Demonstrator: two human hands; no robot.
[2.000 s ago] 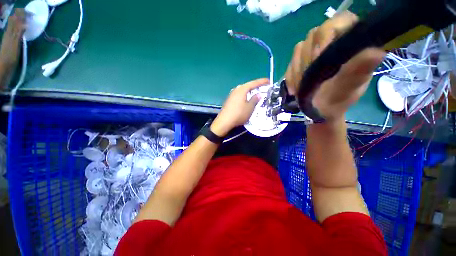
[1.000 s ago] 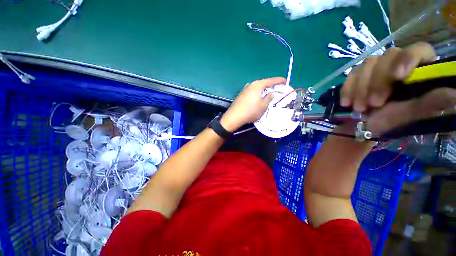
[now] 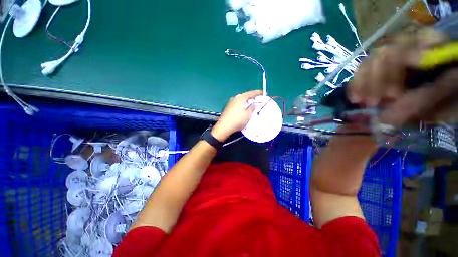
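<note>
My left hand (image 3: pixel 236 116) grips a round white base (image 3: pixel 265 123) at its left rim, at the bench's front edge. A white cable (image 3: pixel 264 83) runs from the base up over the bench and ends in thin wires. A thin red wire shows on the base. My right hand (image 3: pixel 396 83), blurred, is closed around the black and yellow screwdriver (image 3: pixel 436 57). Its metal jaws (image 3: pixel 304 108) are to the right of the base, apart from it. A greyish feed tube (image 3: pixel 374 40) slants up from the jaws.
The green bench (image 3: pixel 150 55) has a metal front edge. Small white fittings (image 3: pixel 286 17) lie at the back, white connectors (image 3: pixel 326 55) at the right, wired discs (image 3: pixel 27 19) at far left. The left blue crate (image 3: pixel 30 150) holds discs; the right blue crate (image 3: pixel 291 168) is below the bench.
The screwdriver was over the base and now is off it to the right, still in my right hand. My left hand and the base have shifted slightly left in view.
</note>
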